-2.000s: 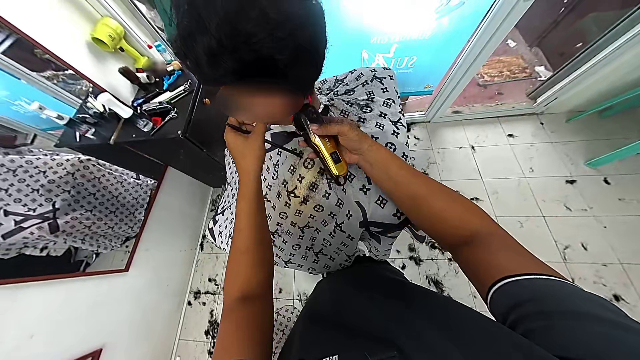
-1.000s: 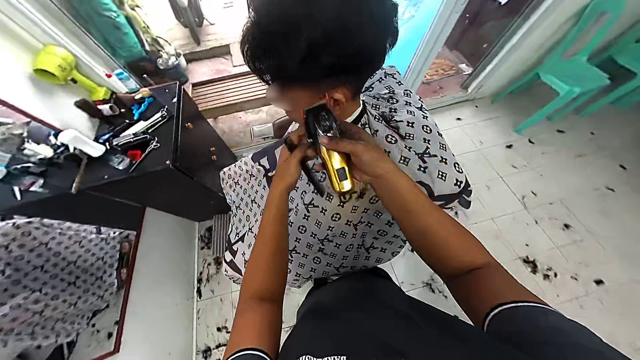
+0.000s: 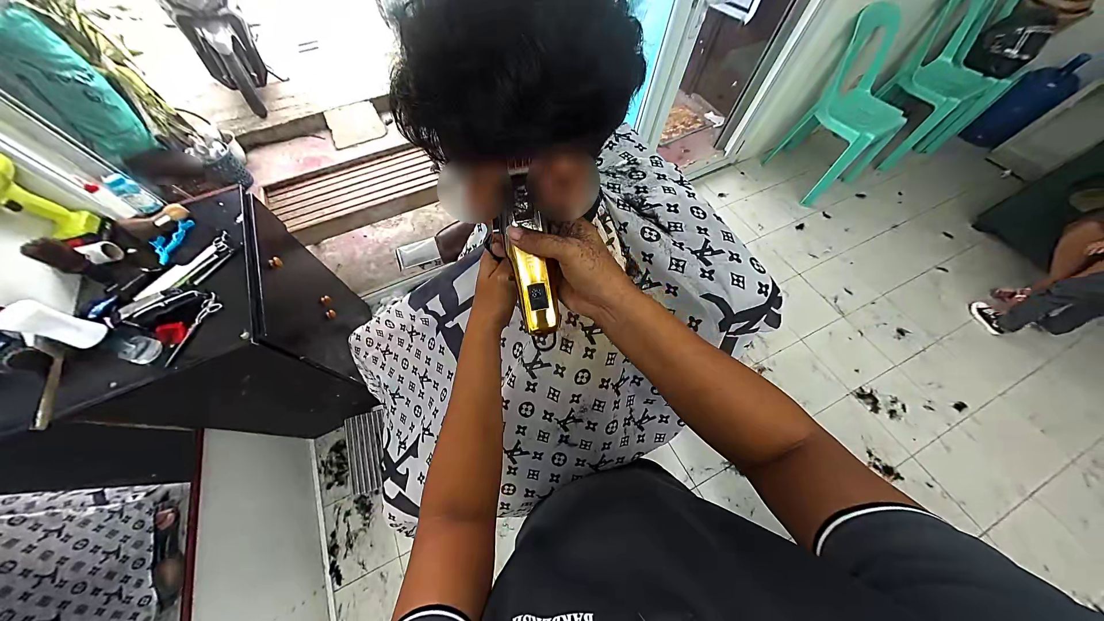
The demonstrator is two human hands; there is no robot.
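My right hand (image 3: 582, 263) is closed around a gold and black hair clipper (image 3: 535, 289), its head raised against the lower hair of a seated person. That person has thick dark hair (image 3: 517, 78) and wears a white cape with a black pattern (image 3: 552, 414), dusted with hair clippings. My left hand (image 3: 494, 280) is beside the clipper, close to the person's head; its fingers are partly hidden, and whether it holds a comb cannot be made out now.
At left, a black counter (image 3: 302, 302) bears scissors (image 3: 203, 315), a white bottle (image 3: 52, 323) and a yellow-green tool (image 3: 43, 203). Green plastic chairs (image 3: 862, 108) stand at back right. Hair clippings (image 3: 880, 403) lie on the tiles. Another person's foot (image 3: 986, 317) shows at right.
The clipper has gone from a slanted hold to nearly upright, between my two hands. The dark comb-like tool seen by my left hand earlier is no longer plain. The view has shifted, showing more chairs.
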